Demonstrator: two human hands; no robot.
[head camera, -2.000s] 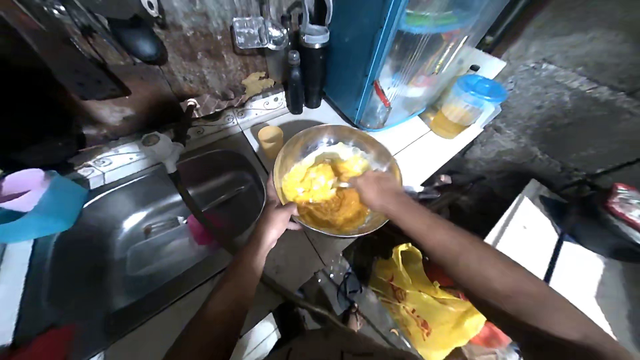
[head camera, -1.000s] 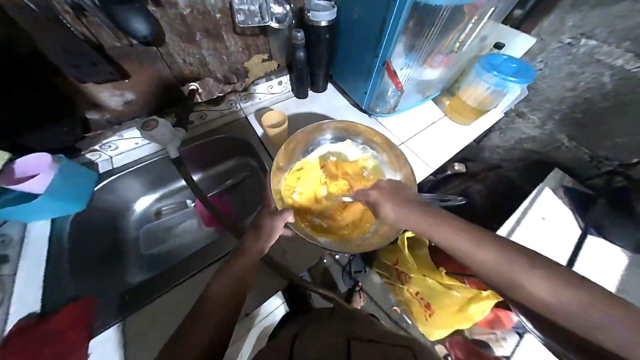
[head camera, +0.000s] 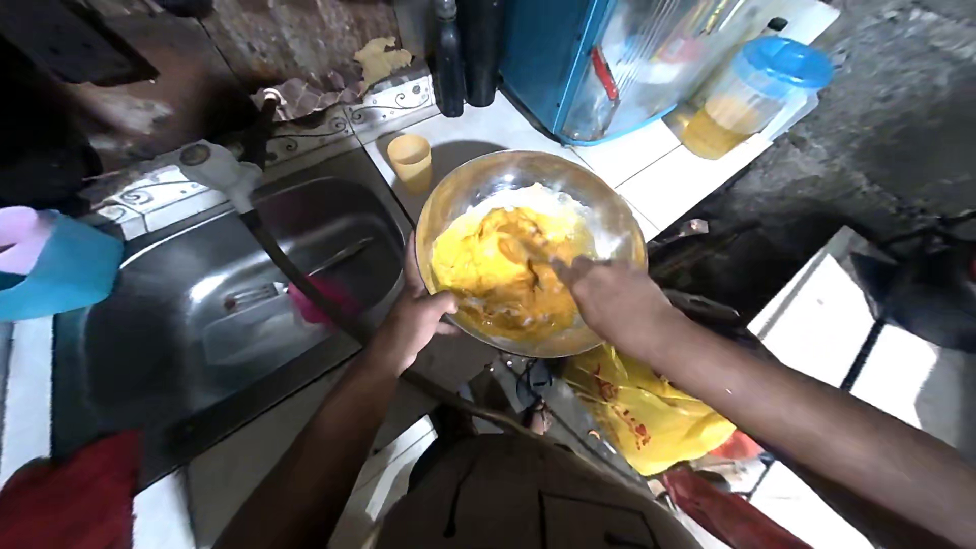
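Note:
A round metal mixing bowl (head camera: 610, 191) holds a wet yellow-orange mixture (head camera: 488, 259) with white powder (head camera: 545, 200) along its far side. My left hand (head camera: 419, 316) grips the bowl's left rim, thumb on the edge and fingers underneath. Over the right part of the bowl, my right hand (head camera: 610, 293) is closed on a utensil that dips into the mixture; blur hides what kind it is. Just behind the bowl's left side stands a yellow plastic cup (head camera: 412, 164).
Left lies a steel sink (head camera: 191, 343) with a hose crossing it and a pink item (head camera: 324, 299) inside. A blue cabinet (head camera: 549, 61) and a blue-lidded pitcher (head camera: 732, 107) stand behind. A yellow plastic bag (head camera: 648, 412) sits below the bowl.
My right hand has moved about within the bowl, and the mixture's shape has changed, with more orange-brown showing. My left hand has stayed on the rim.

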